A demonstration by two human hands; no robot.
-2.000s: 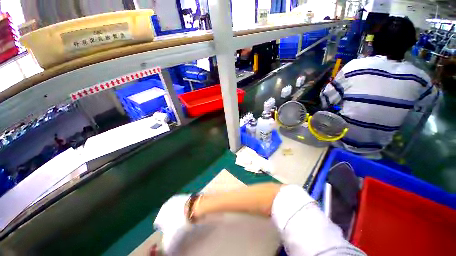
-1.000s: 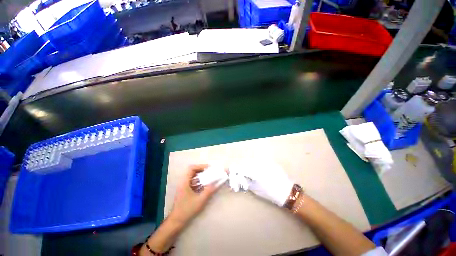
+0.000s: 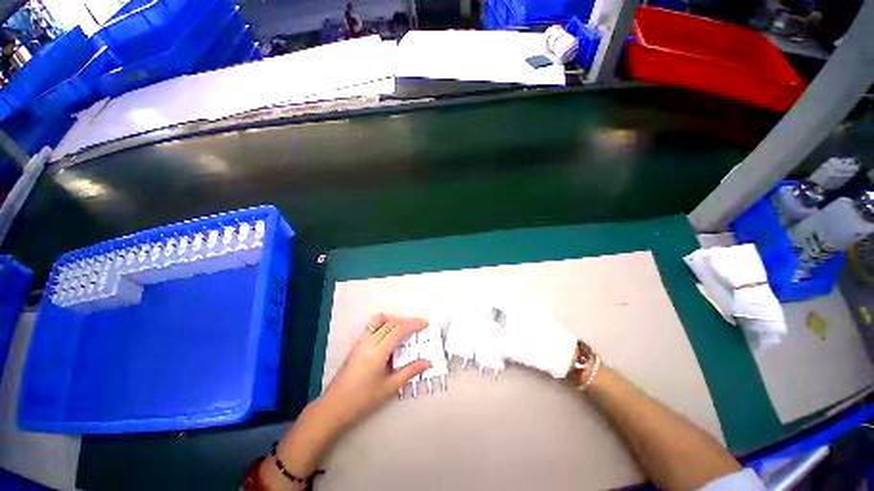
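Note:
Several white power adapters (image 3: 422,356) stand side by side on the beige work board (image 3: 537,432), their metal prongs towards me. My bare left hand (image 3: 369,367) holds the left ones between thumb and fingers. My right hand (image 3: 539,336), in a white glove, is on the right ones; its fingers are blurred and partly merge with the white adapters. The blue tray (image 3: 172,369) lies left of the board, with white adapters (image 3: 196,251) in rows along its far side and far left corner.
A green conveyor belt (image 3: 412,173) runs behind the board. A folded white cloth (image 3: 743,286) and a small blue bin (image 3: 800,264) with bottles (image 3: 832,230) are at the right, beside a grey post (image 3: 791,125). Beyond the belt are a red bin (image 3: 709,59) and stacked blue trays (image 3: 172,48).
The view has swung from the shelf and fans down to the board. Since one second ago, both hands have brought the adapters together side by side on the board, prongs towards me.

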